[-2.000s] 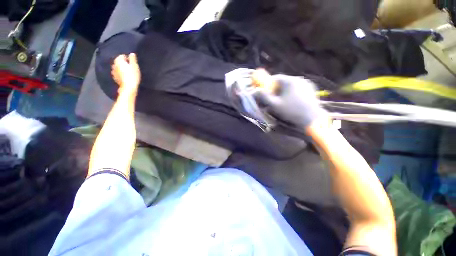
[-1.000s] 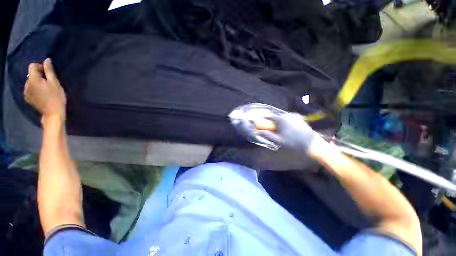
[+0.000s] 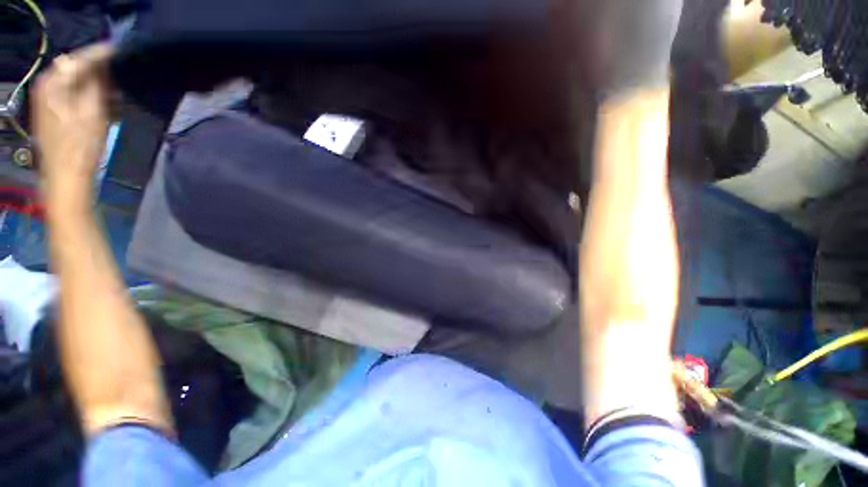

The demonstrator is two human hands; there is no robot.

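Note:
My left hand [image 3: 71,105], bare and blurred, is raised at the upper left and grips one end of a black garment [image 3: 352,38]. The garment is stretched across the top of the view, above the pressing form. My right hand [image 3: 633,48], in a grey glove, is very blurred at the garment's other end; its fingers cannot be made out. The long padded dark form [image 3: 362,224] lies uncovered on the ironing table [image 3: 371,321]. The iron's tan handle [image 3: 700,390] shows beside a red and white rest [image 3: 694,367], partly hidden by my right forearm.
A white block [image 3: 336,134] stands behind the form, with dark cloth around it. A yellow hose [image 3: 818,354] and a white hose [image 3: 790,436] run off at the lower right. Green sacking [image 3: 257,357] lies below the table. Black shapes [image 3: 828,38] hang at the upper right.
My right hand has let go of the iron, which is now at the right. The garment has come off the form and is lifted up and away, with both hands raised to the far side.

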